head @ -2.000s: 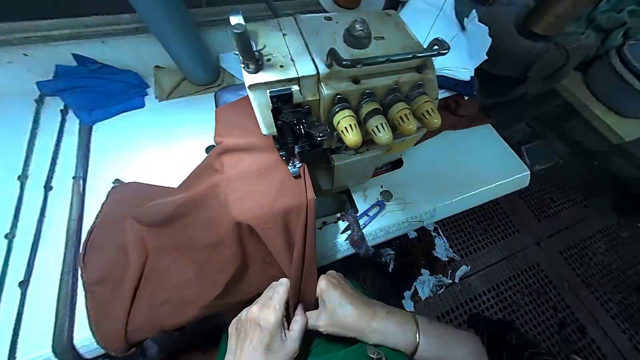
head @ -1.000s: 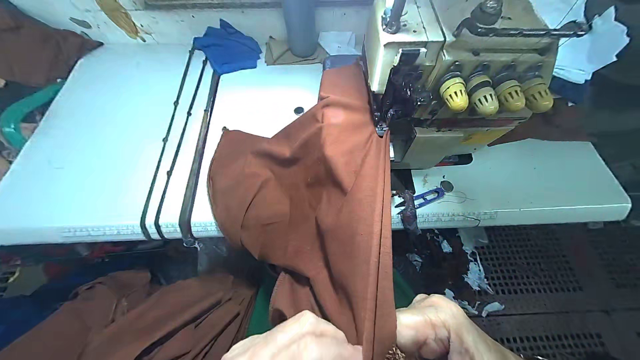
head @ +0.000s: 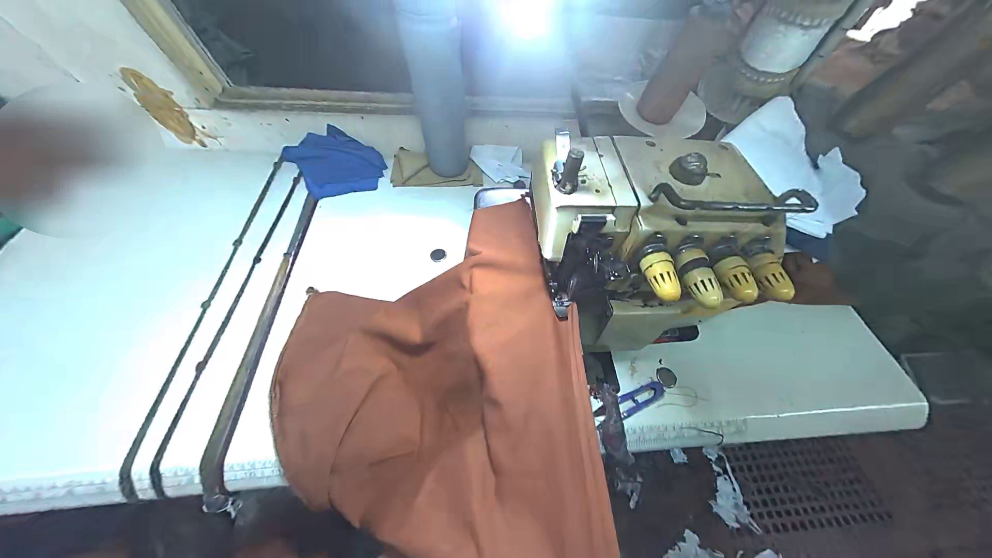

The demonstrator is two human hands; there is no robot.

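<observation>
Neither of my hands shows now. Rust-brown fabric lies over the white table and hangs past its front edge. Its right edge runs up under the presser foot of a cream overlock sewing machine, which has several yellow tension knobs. Purple-handled thread snips lie on the table by the machine, close to a grey scrap hanging over the edge.
A blue cloth and a folded khaki piece lie at the back, beside a grey pipe. Dark rods cross the table's left part. White fabric is behind the machine. Scraps lie below on the right.
Both hands, on the fabric's lower part in the earlier frames, are out of view now. The view has shifted and takes in more of the table's back.
</observation>
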